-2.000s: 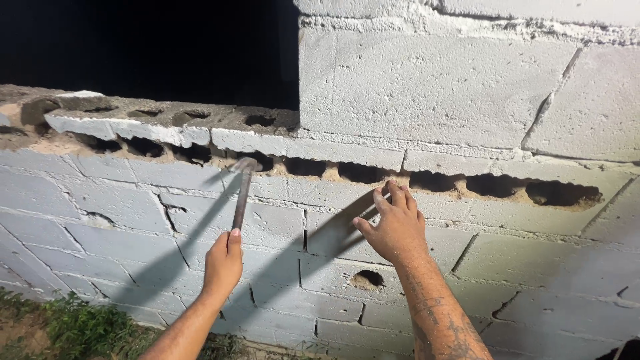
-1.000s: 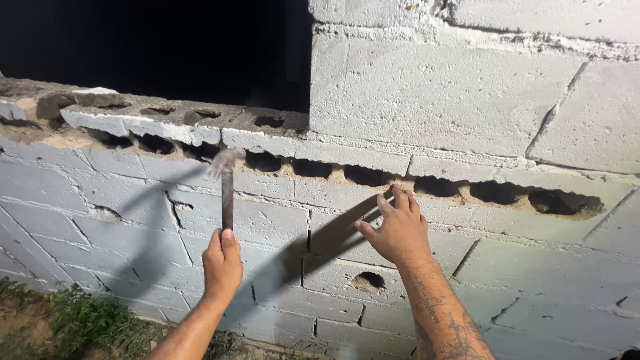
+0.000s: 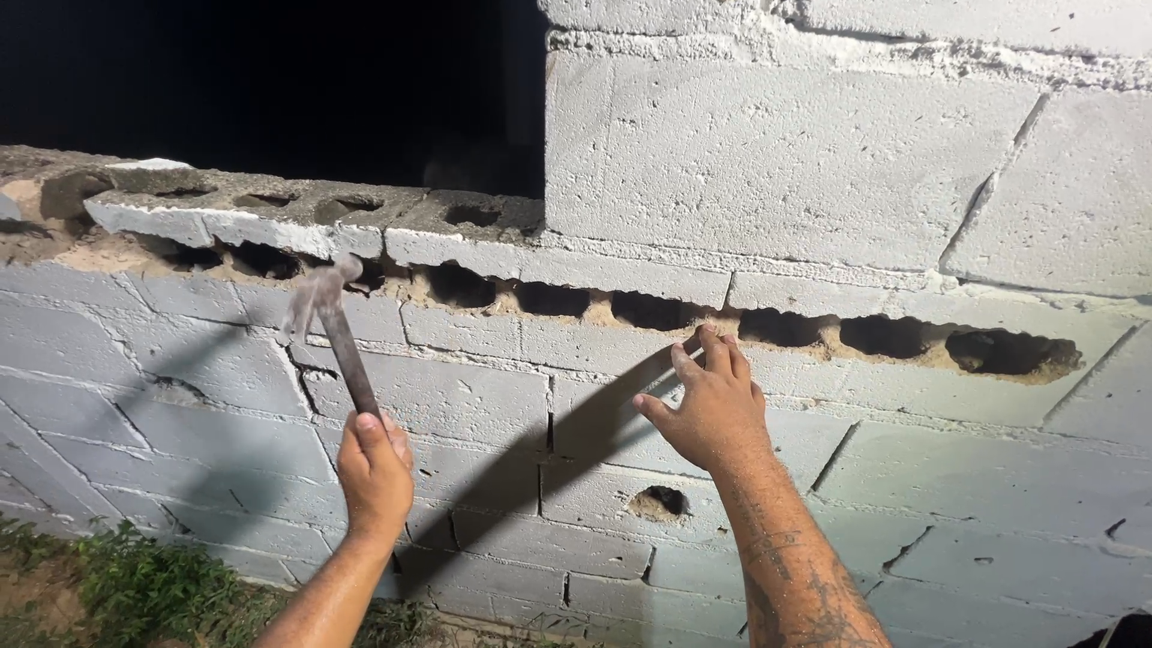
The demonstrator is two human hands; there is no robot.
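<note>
My left hand (image 3: 376, 463) grips the handle of a claw hammer (image 3: 346, 346), its head raised and slightly blurred in front of the wall. The fingertips of my right hand (image 3: 711, 396) touch the broken lower edge of a row of holes (image 3: 778, 327); the fingers are spread and no tool shows in them. The holes run along a white-painted concrete block wall (image 3: 468, 396), with rough tan edges and dark hollows.
Above the left part of the row lies a ledge of hollow blocks (image 3: 409, 211) beside a dark opening (image 3: 270, 81). A smaller hole (image 3: 660, 504) is below my right hand. Green plants (image 3: 148, 576) grow at the wall's foot, lower left.
The hammer has moved in my left hand, its head shifting left along the row of holes. My right hand stays at the same part of the wall.
</note>
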